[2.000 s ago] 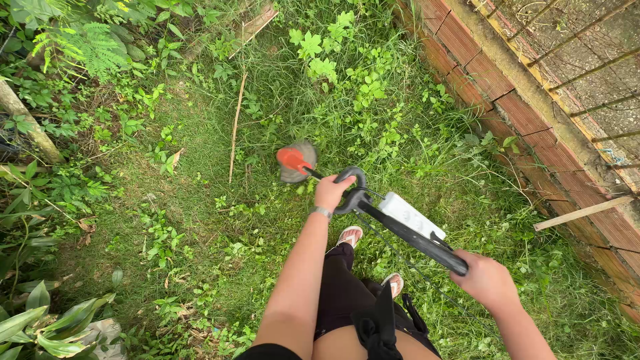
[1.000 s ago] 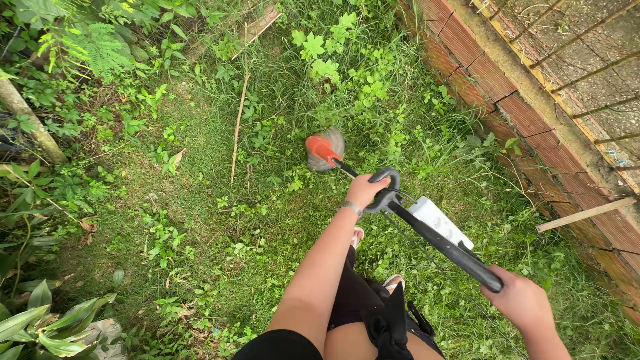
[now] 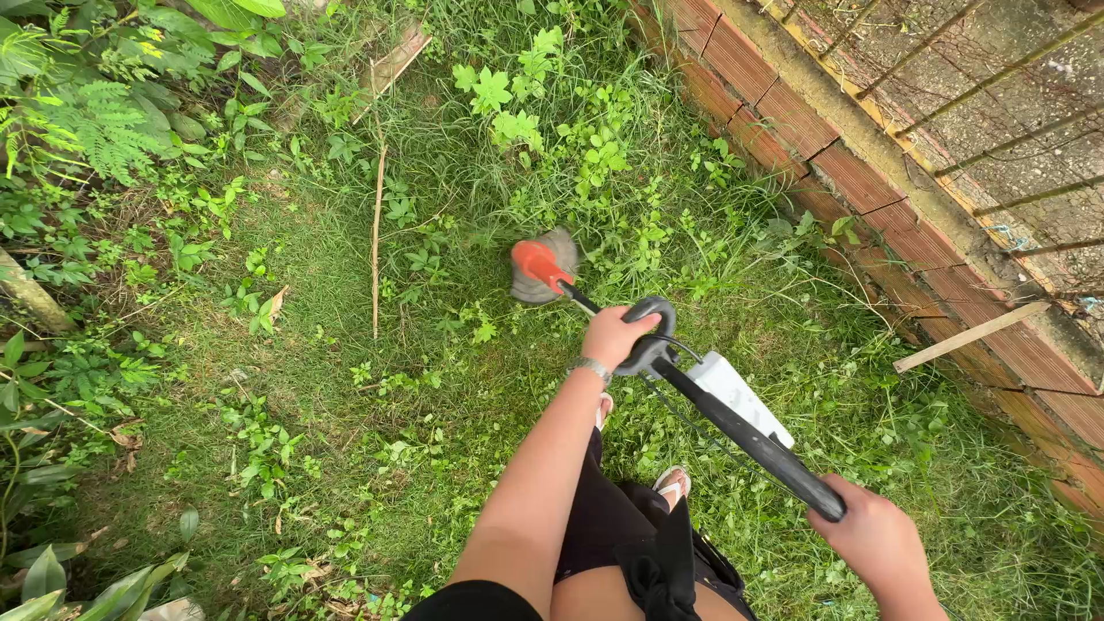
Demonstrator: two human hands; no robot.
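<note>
My left hand [image 3: 617, 336] is closed on the black loop handle [image 3: 653, 312] of a string trimmer, with a wristwatch or bracelet on that wrist. My right hand [image 3: 871, 526] grips the rear end of the black shaft [image 3: 759, 444]; its fingers are partly hidden. A white box-like part [image 3: 740, 398] sits alongside the shaft, with a thin cable near it. The trimmer's orange head [image 3: 536, 263] and its blurred grey guard [image 3: 556, 250] are low over the grass, ahead of my feet. The cutting line cannot be made out.
A brick wall [image 3: 862, 177] with metal bars [image 3: 1000, 71] above it runs along the right. A wooden stick [image 3: 970, 336] leans there. A thin stick [image 3: 378, 233] and a wood piece [image 3: 397, 65] lie in the grass. Leafy plants [image 3: 112, 129] line the left. My sandalled feet [image 3: 673, 487] stand below.
The trimmer head has swung from left to right since two seconds ago, and is slightly left of where it was one second ago. Both hands have kept their grip.
</note>
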